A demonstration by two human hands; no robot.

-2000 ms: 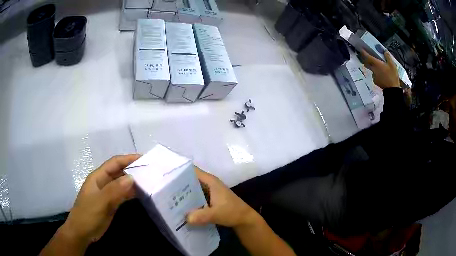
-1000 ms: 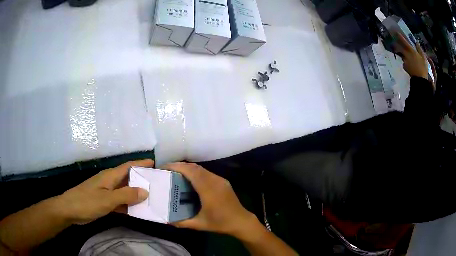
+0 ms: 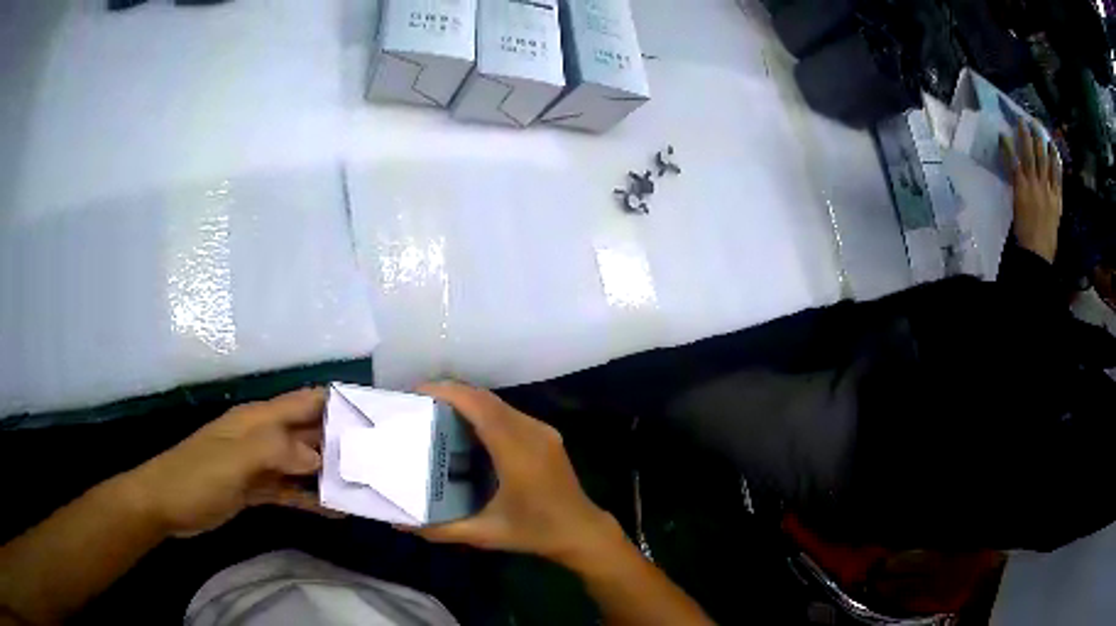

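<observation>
A folding carton is held over my lap, below the table's front edge, with its white end turned up towards me. The end panels are folded in, with a pale tab across the middle. My right hand is wrapped around the carton's printed blue side. My left hand is at the carton's left edge, fingers against its side; part of the fingers is hidden behind it. The rest of the carton's body is hidden by my right hand and the view angle.
Three made-up cartons lie in a row at the back of the white-covered table. Small metallic clips lie in front of them. Black cup bases and more cartons are at right, by another person's hand.
The held carton has turned from slanting to end-up and moved lower and left. My left thumb has come off its end face. The view has tilted down. The other person's hand has lowered a carton.
</observation>
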